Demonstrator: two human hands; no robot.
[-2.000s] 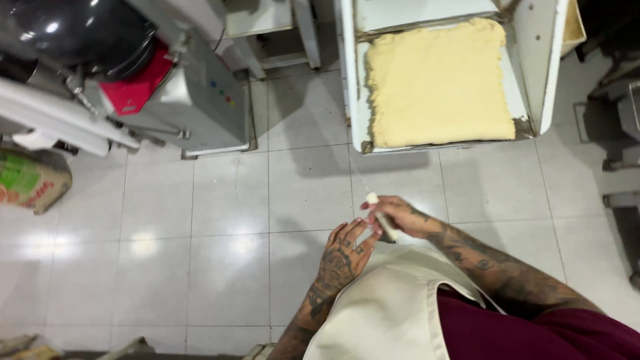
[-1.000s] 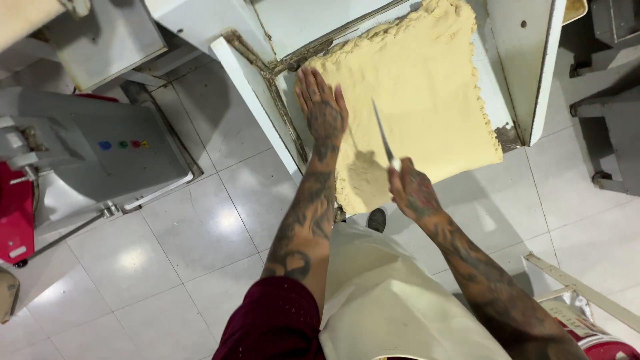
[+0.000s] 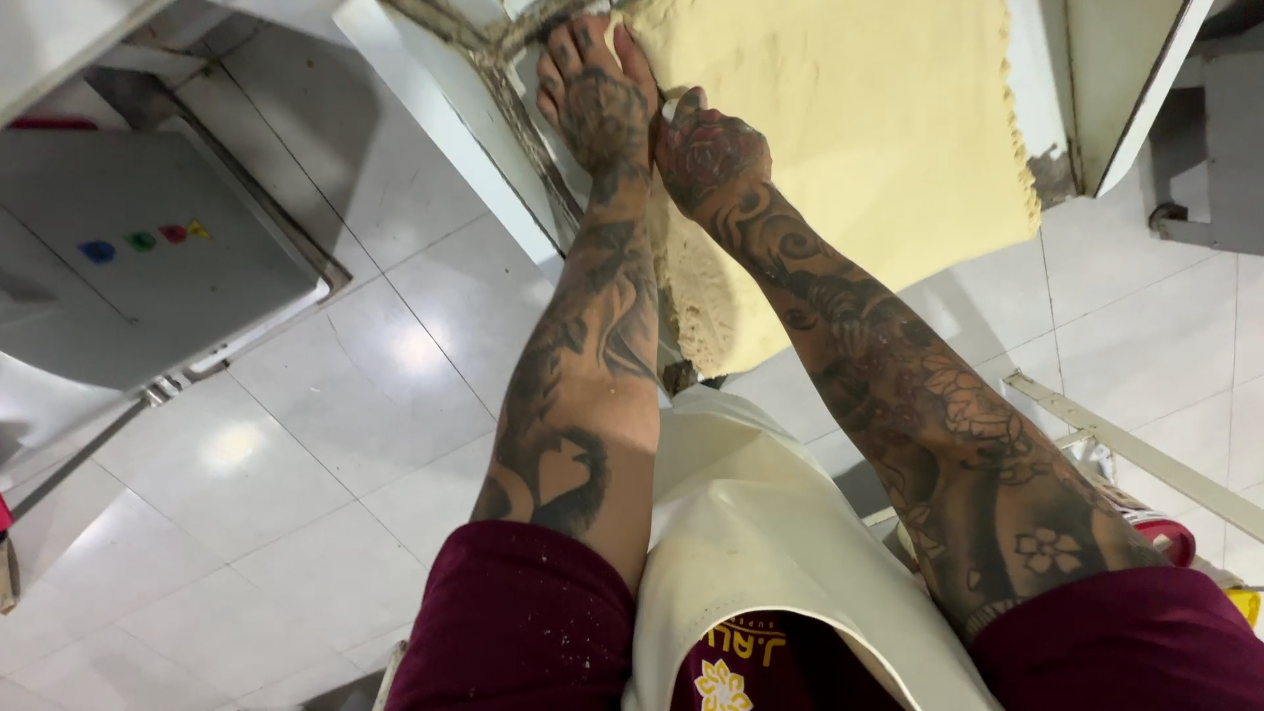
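Observation:
A wide slab of pale yellow dough (image 3: pixel 869 128) lies on a white work surface at the top of the view, its right edge ragged. At its left edge my left hand (image 3: pixel 602 99) reaches forward with the fingers over the dough's border, the thumb on the dough side. Close beside it, my right hand (image 3: pixel 711 148) is closed around the light-coloured handle of a knife (image 3: pixel 671 104). The blade is mostly hidden between the hands. A rough strip of dough edge (image 3: pixel 696 316) shows below my right hand.
White raised side panels flank the surface, one at left (image 3: pixel 454 128) and one at right (image 3: pixel 1136 89). A grey machine with coloured buttons (image 3: pixel 148 257) stands at left on the tiled floor (image 3: pixel 296 434). A metal frame (image 3: pixel 1136 454) is at lower right.
My right hand with the knife has moved from over the dough to its left edge, next to my left hand. Two seconds ago both hands were away from the dough, in front of the apron.

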